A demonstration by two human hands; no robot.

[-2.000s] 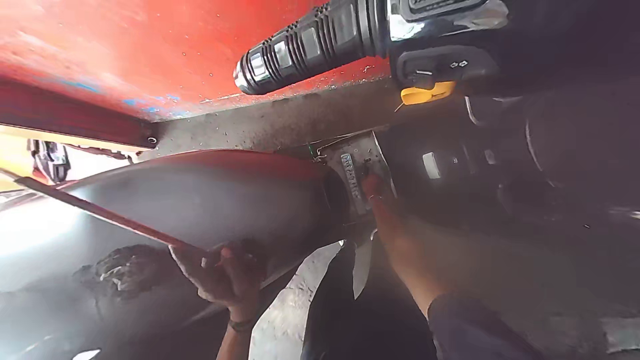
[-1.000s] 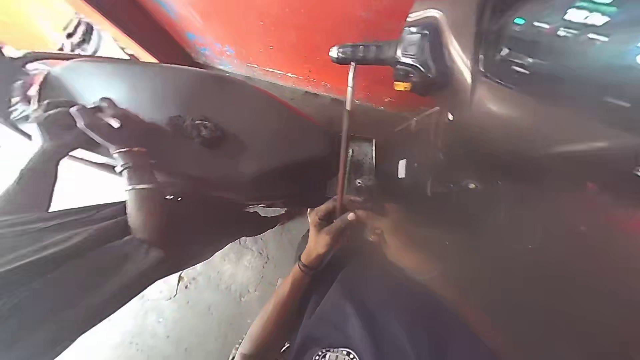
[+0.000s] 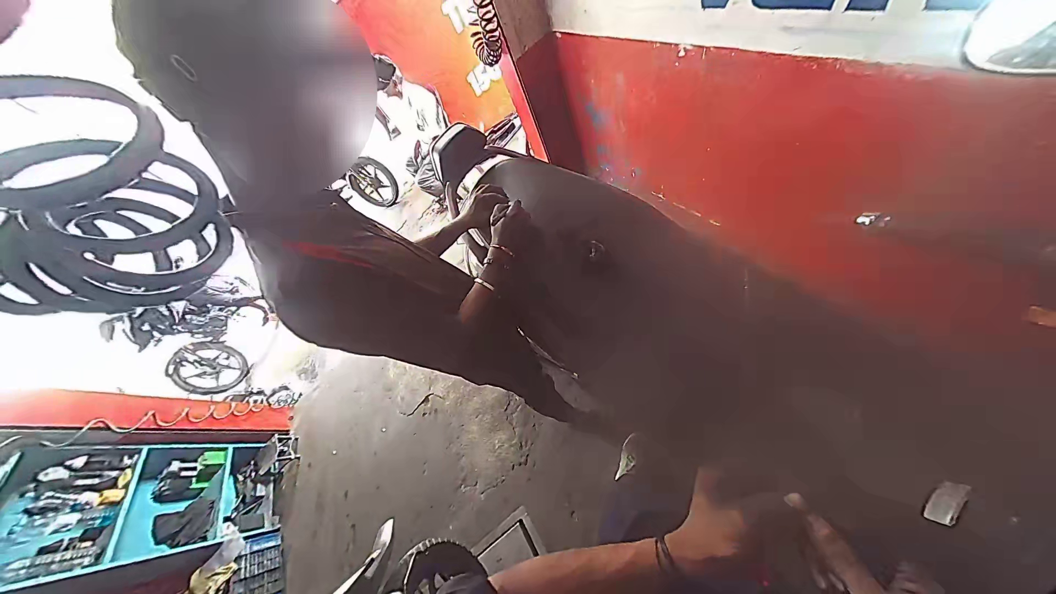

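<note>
My left hand (image 3: 730, 521), with a dark band at the wrist, is low in the right half of the view, over the dark, hazy body of a motor scooter. Beside it on the right is my right hand (image 3: 829, 544), blurred and partly cut off by the bottom edge. Haze and blur hide what either hand holds or touches. Up and to the left, the scooter's long dark seat (image 3: 619, 223) has a torn-looking spot (image 3: 592, 250) in its cover.
A person (image 3: 363, 289) leans over the seat's far end, both hands on its edge. Tyres (image 3: 78, 186) hang at left. A blue-edged case of parts (image 3: 124, 503) is at lower left; a red wall (image 3: 742, 157) rises behind. A wheel (image 3: 437, 565) is near the bottom.
The view has swung widely towards the other person and the tyres. One second ago my left hand held a long thin rod upright near the handlebar grip; the rod cannot be made out now.
</note>
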